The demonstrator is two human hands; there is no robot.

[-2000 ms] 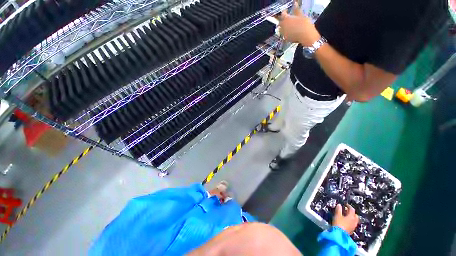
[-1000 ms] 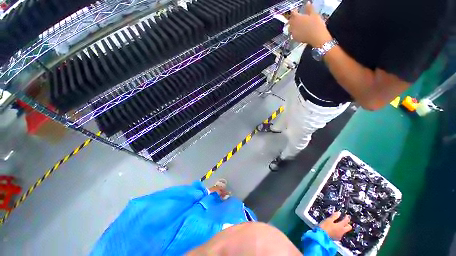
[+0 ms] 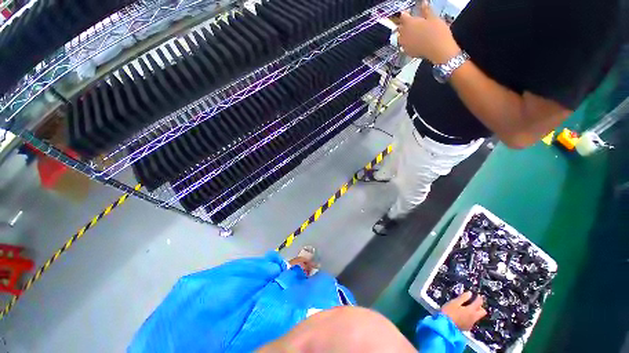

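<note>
A white shallow bin (image 3: 427,277) lies on the green bench at the lower right, full of small black-and-silver components (image 3: 498,272). My right hand (image 3: 463,310), in a blue sleeve, rests at the bin's near left part, fingertips among the components. A dark bit shows between its fingertips, but whether it is gripped is unclear. My left hand is not in view. A large blurred skin-coloured shape fills the bottom middle; I cannot tell what part it is.
A person in a black shirt (image 3: 531,55) and white trousers stands by the green bench (image 3: 514,183). A wire rack (image 3: 227,103) with rows of black plates stands at upper left. A whitish container (image 3: 587,143) and orange-yellow item (image 3: 568,139) are on the bench. Hazard tape (image 3: 324,207) marks the floor.
My right hand has moved left and slightly down towards the bin's near edge since the oldest frame. It has barely moved in the last second. The view has shifted slightly.
</note>
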